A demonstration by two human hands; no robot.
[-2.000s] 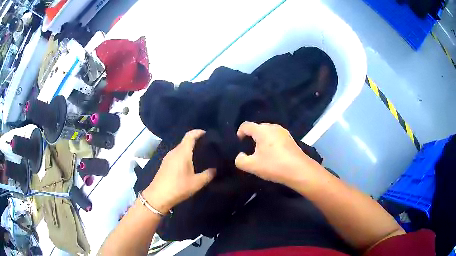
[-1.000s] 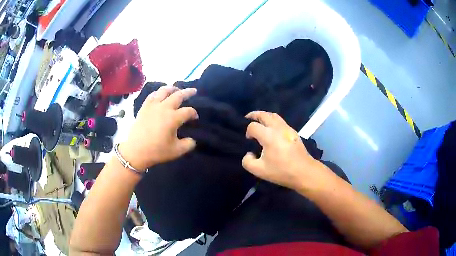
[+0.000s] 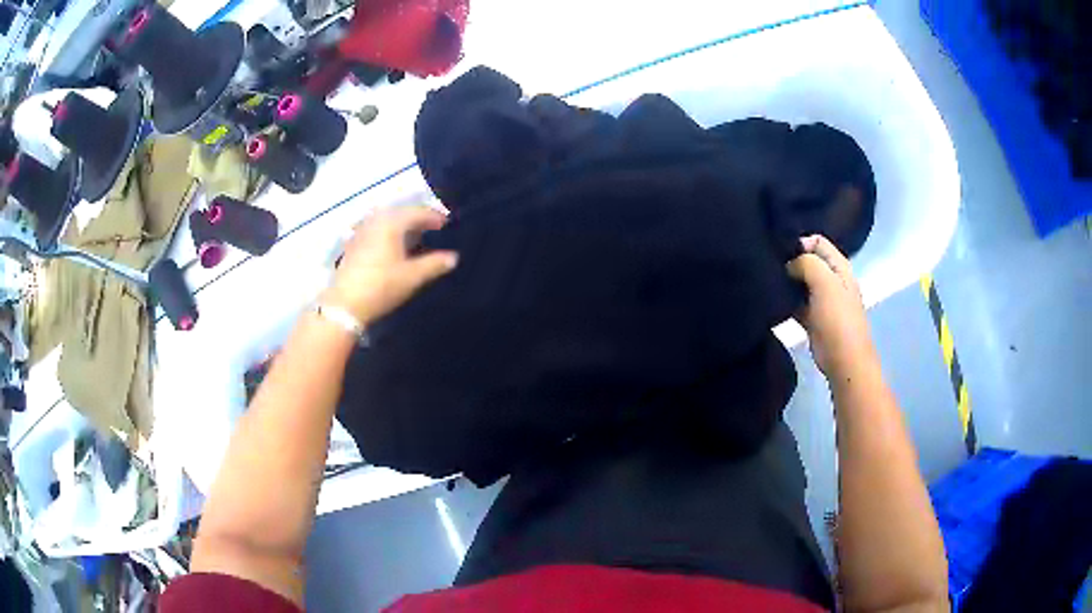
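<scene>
A wide black garment piece [image 3: 599, 275] lies spread flat over a lumpy black bundle [image 3: 479, 132] on the white table's front edge and trough. My left hand [image 3: 393, 261] is at its left edge, thumb and fingers a little apart at the fabric; whether it grips cannot be told. My right hand [image 3: 824, 281] is closed on the piece's right edge, fingertips folded at the fabric. More black fabric lies in the trough beyond my right hand.
Thread cones [image 3: 242, 225] stand and lie on the left, beside red fabric [image 3: 407, 34]. Khaki pieces [image 3: 102, 299] hang on the neighbouring table. The white trough rim [image 3: 940, 180] curves at right. Blue crates [image 3: 982, 497] are on the floor at right.
The black fabric between my hands has been spread into a wide flat panel. My hands have moved farther apart, my right hand to the right edge. The view has shifted, with the cones now higher.
</scene>
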